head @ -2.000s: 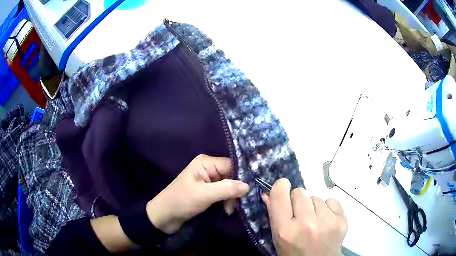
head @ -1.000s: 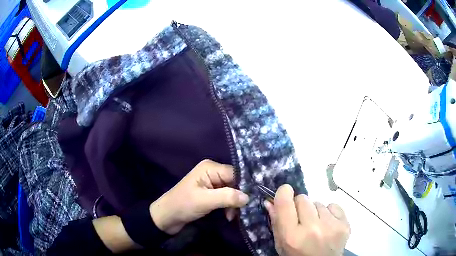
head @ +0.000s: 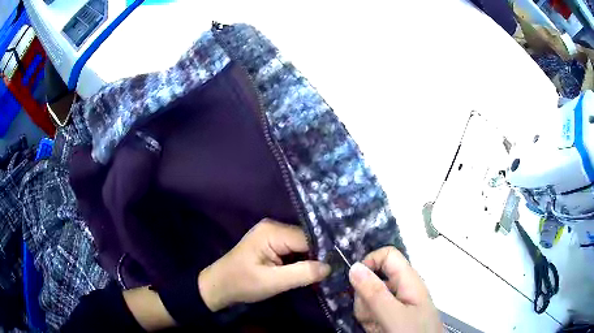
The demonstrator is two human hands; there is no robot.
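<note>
A fuzzy grey, blue and black plaid garment (head: 325, 149) lies over the table edge, its dark purple lining (head: 202, 156) showing. A dark zipper (head: 277, 151) runs along the inner side of the plaid band. My left hand (head: 260, 266) grips the garment's zip edge between thumb and fingers. My right hand (head: 394, 293) is on the band just to the right, thumb and index finger pinching a thin pale sliver (head: 342, 258) that reaches to the fabric. Whether it is a thread or a tool tip I cannot tell.
A white sewing machine head (head: 550, 159) stands at the right, with its needle plate (head: 472, 175) before it. Black-handled shears (head: 544, 276) lie beside it. A second machine (head: 81, 26) is at upper left, near a red crate (head: 29, 97). More plaid pieces (head: 55, 227) lie at left.
My right hand has turned, its thumb now on top; the pointed silver tool seen earlier no longer clearly shows. My left hand stays on the edge, slightly lower. The view has shifted slightly.
</note>
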